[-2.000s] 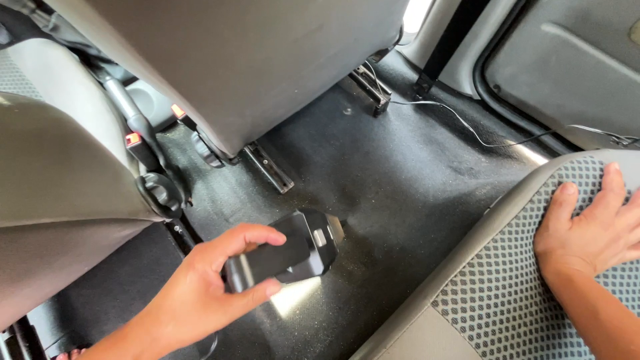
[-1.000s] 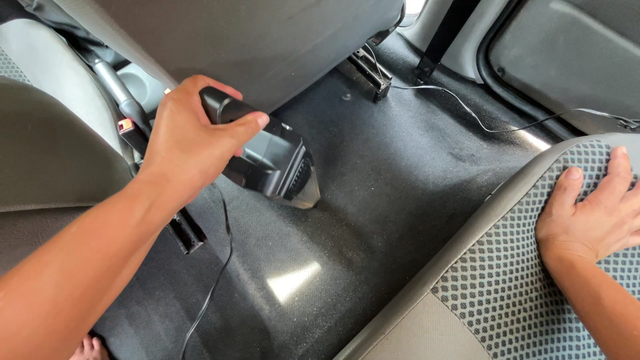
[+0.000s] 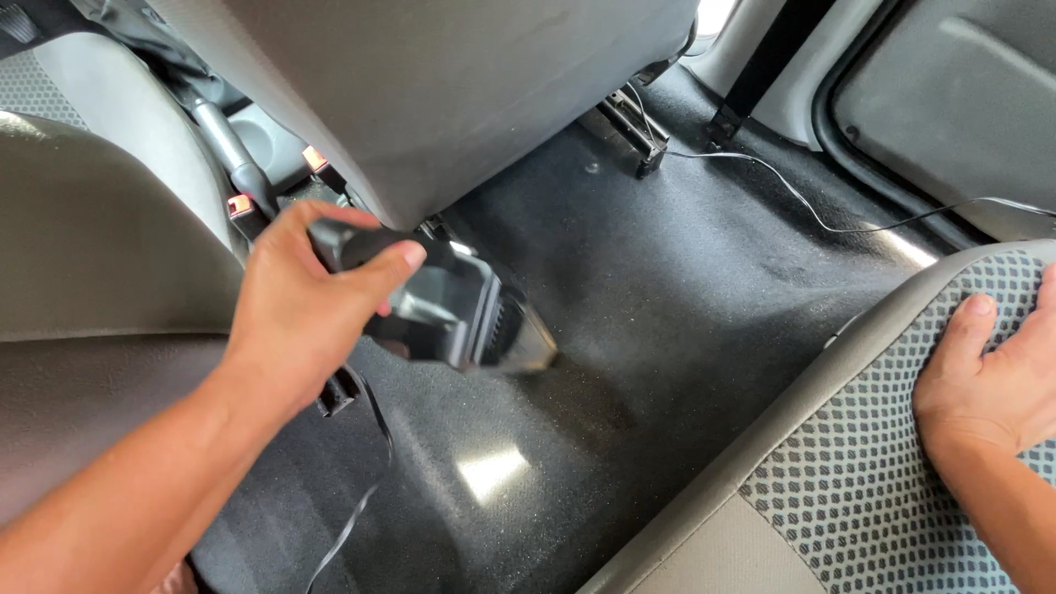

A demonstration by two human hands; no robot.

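Observation:
My left hand (image 3: 309, 297) grips the handle of a black handheld vacuum cleaner (image 3: 445, 305), whose clear nozzle points right and down, close to the dark car floor (image 3: 660, 330). Whether the nozzle tip touches the floor is not certain, as the tool is slightly blurred. A thin dark cord (image 3: 379, 421) runs down the floor below the vacuum. At the right edge my right hand (image 3: 986, 371) rests, fingers spread, on the patterned fabric of the rear seat (image 3: 866, 437); its fingertips are partly cut off by the frame.
Two front seatbacks, one gray (image 3: 462, 99) and one at the left (image 3: 107, 239), stand over the floor. A metal seat rail (image 3: 635, 132) sticks out below. A thin wire (image 3: 792, 186) crosses toward the door panel (image 3: 957, 107). Seat belt buckles (image 3: 239, 206) and a handbrake lever (image 3: 227, 144) lie between the seats.
My left hand and the vacuum have shifted about over the floor between the frames; the nozzle now points right and down. My right hand has stayed on the rear seat.

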